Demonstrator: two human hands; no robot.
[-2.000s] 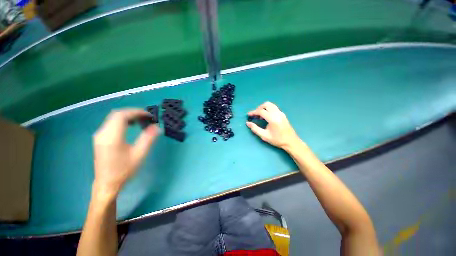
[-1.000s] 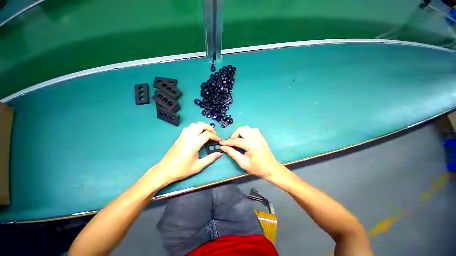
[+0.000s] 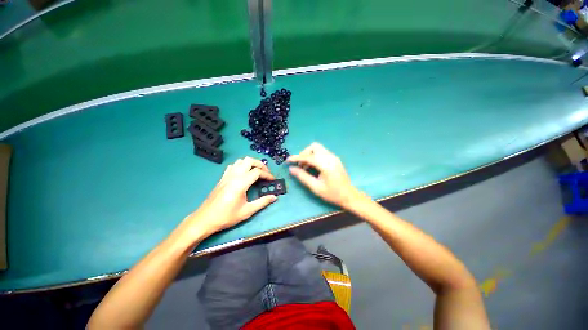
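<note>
A flat black three-hole plate (image 3: 273, 187) lies at the bench's near side. My left hand (image 3: 233, 194) holds its left end between thumb and fingers. My right hand (image 3: 322, 175) is just above and right of the plate, at the near end of the pile of shiny black inserts (image 3: 269, 122). Its fingertips are close together and slightly blurred; whether they hold an insert cannot be told. A small group of black plates (image 3: 206, 132) lies left of the inserts, with one plate (image 3: 174, 126) apart from it.
A metal post (image 3: 261, 45) stands behind the inserts, at the pale strip along the green raised surface. A brown cardboard box (image 3: 4, 206) is cut off at the left edge. A blue crate (image 3: 574, 192) is beyond the bench at right.
My right hand has moved off the plate, up toward the insert pile. My left hand still holds the plate. Two seconds ago my left hand was by the plate group.
</note>
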